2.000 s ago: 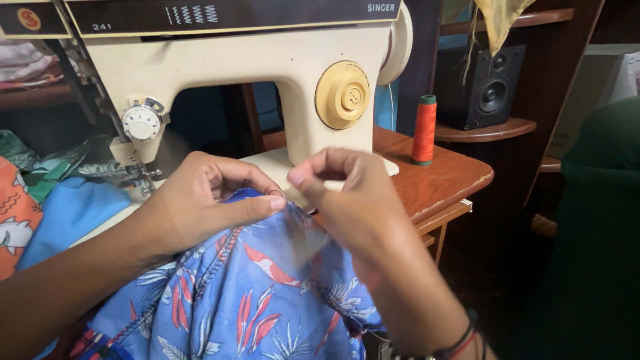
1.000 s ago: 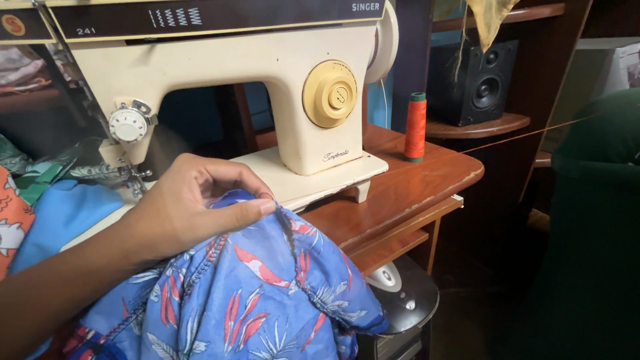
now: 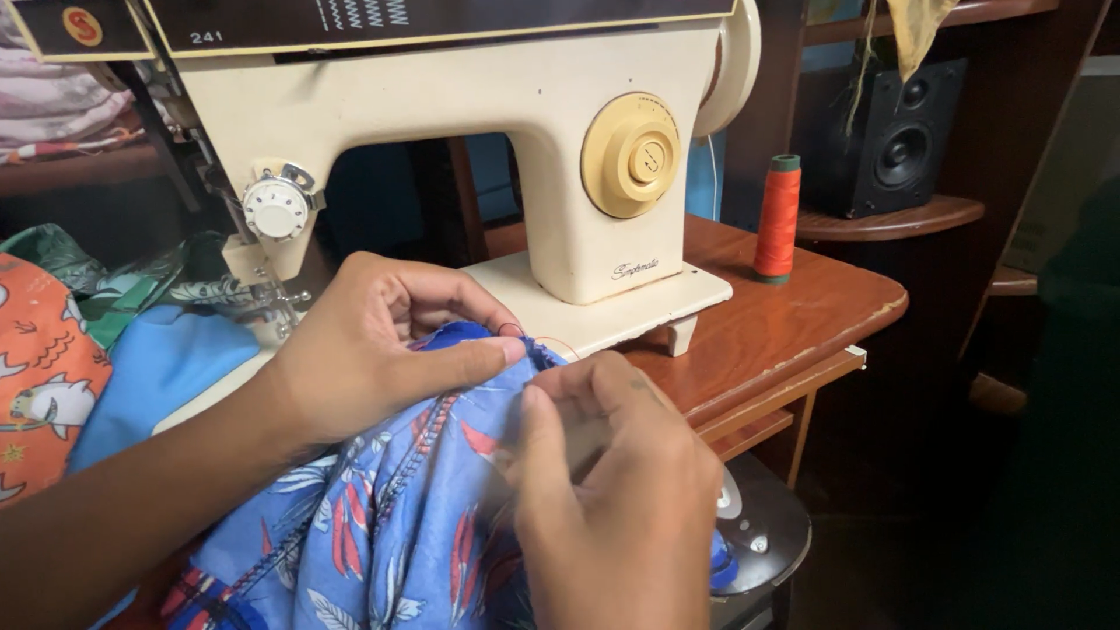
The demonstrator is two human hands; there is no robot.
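My left hand (image 3: 394, 350) pinches the gathered upper edge of a blue garment (image 3: 420, 490) printed with red and white leaves, its overlocked seams showing. Close to that edge, on the right, is my right hand (image 3: 612, 472), thumb and forefinger nearly together beside the cloth; whether a needle is between them cannot be seen. A thin orange thread (image 3: 560, 343) arcs from the edge above the right fingers. Behind the hands stands a cream Singer sewing machine (image 3: 420, 92). A spool of orange thread (image 3: 778, 223) stands upright on the wooden table, right of the machine.
Orange shark-print fabric (image 3: 52, 385) and plain blue cloth (image 3: 166, 367) lie at the left by the machine's needle area. The wooden table (image 3: 814, 306) has a rounded right corner. Beyond it, a black speaker (image 3: 892, 140) sits on a shelf. A dark glossy object (image 3: 770, 525) is below the table.
My right hand, out of view one second ago while an orange thread stretched off to the right, is back beside the garment's edge. My left hand keeps its pinch on the cloth.
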